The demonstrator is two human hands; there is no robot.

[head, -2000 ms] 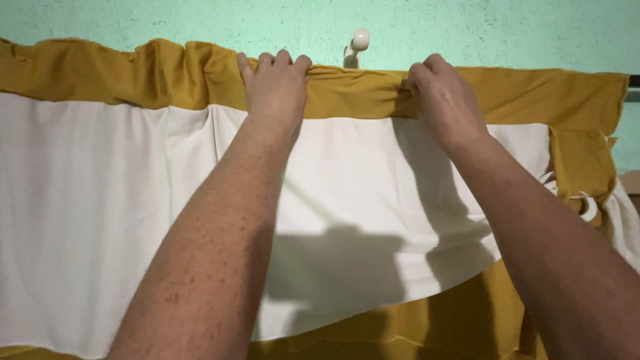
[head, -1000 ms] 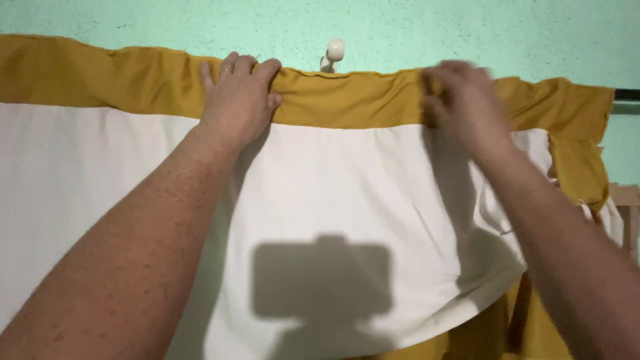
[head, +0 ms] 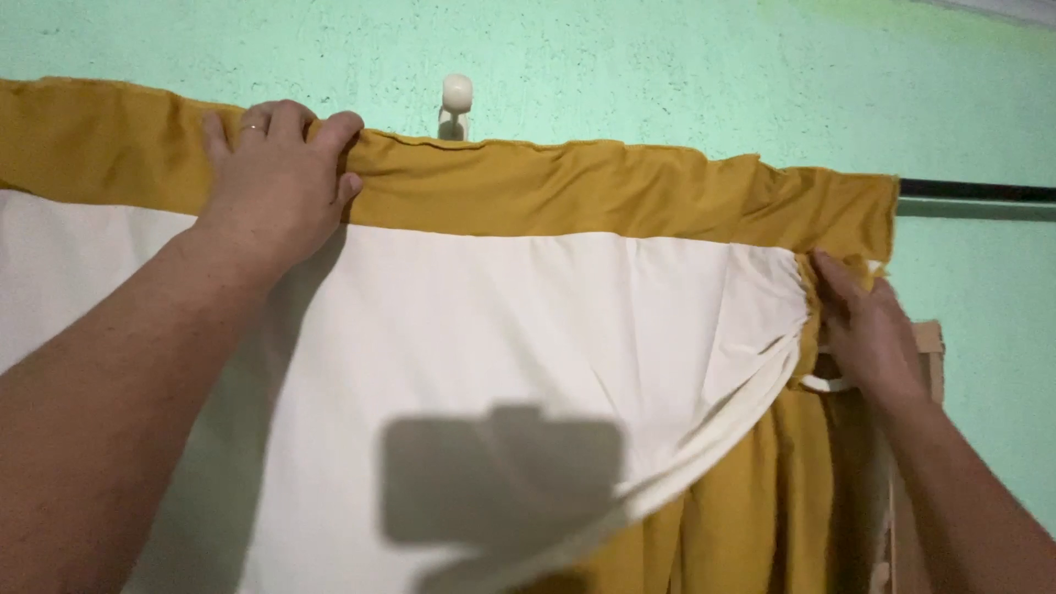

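A curtain with a mustard top band (head: 528, 190) and a white panel (head: 495, 330) hangs along a dark rod (head: 973, 190), whose bare end shows at the right. My left hand (head: 276, 177) wears a ring and grips the band from above, fingers over its top edge. At the band's right end, my right hand (head: 870, 330) pinches the gathered mustard side edge just below the band, thumb and fingers partly hidden. A white loop (head: 827, 384) hangs beside that hand. Mustard folds (head: 742, 495) drop under the white panel's slanting lower edge.
A white round-headed wall bracket (head: 456, 103) stands out just above the band. Behind is a light green wall (head: 660, 74). A brownish frame (head: 930, 355) stands at the right, behind my right wrist. Shadows fall across the white panel.
My right hand has moved from the top of the band down and right to its side edge. My left hand stays on the band, farther left of the bracket than two seconds ago.
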